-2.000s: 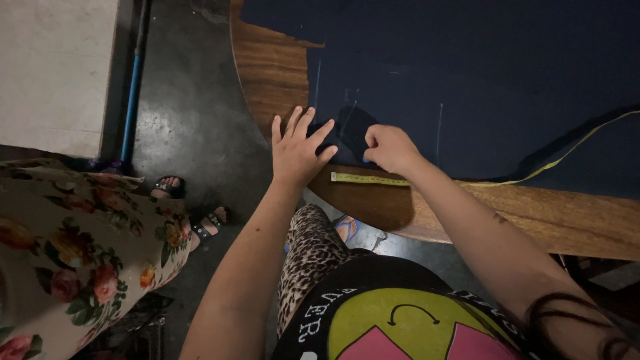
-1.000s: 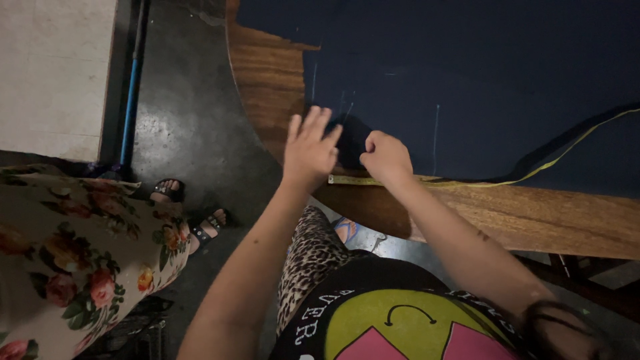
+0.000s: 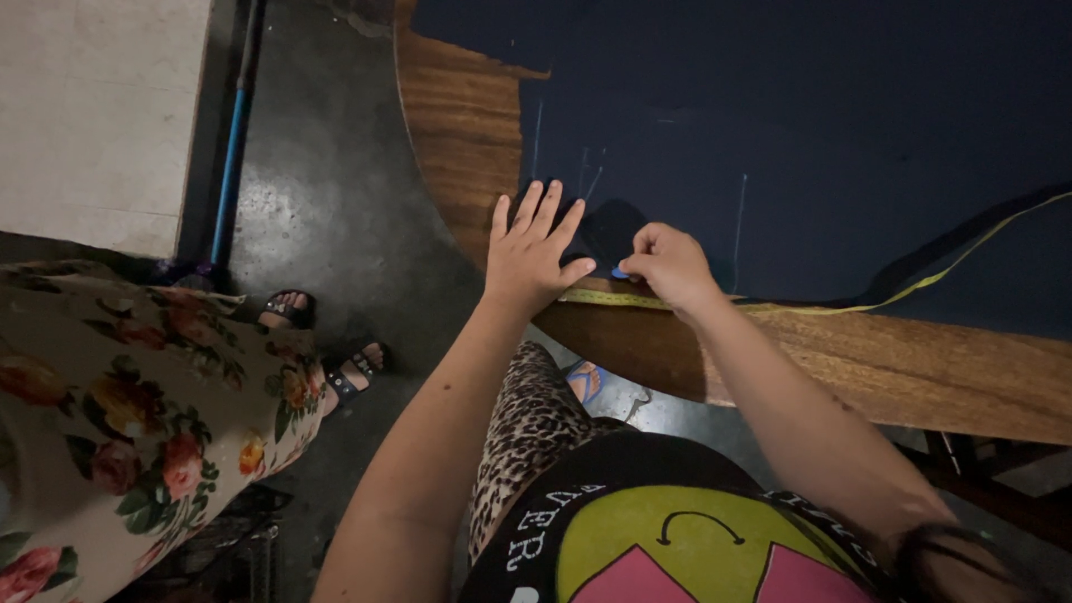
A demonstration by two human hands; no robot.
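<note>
Dark navy fabric (image 3: 821,151) with several thin pale chalk lines covers much of a wooden table. My left hand (image 3: 536,251) lies flat near the fabric's lower left corner, fingers spread, partly on the cloth. Just to its right, my right hand (image 3: 670,261) pinches a small blue piece (image 3: 620,273), which looks like tailor's chalk, at the fabric's near edge. A yellow tape measure (image 3: 607,297) runs along that edge, passes under my right wrist and curves away to the right over the cloth.
The wooden table's (image 3: 452,126) rounded edge is at the left and near side. A person in a floral garment (image 3: 159,402) and black sandals stands at the left. Beyond are a blue pole (image 3: 229,176) and a pale tiled surface (image 3: 92,117). Dark framework (image 3: 988,477) shows below the table at right.
My left hand has shifted and its fingers are spread flat again, after being closer together a second ago. The blue piece shows at my right fingertips, hidden a second ago.
</note>
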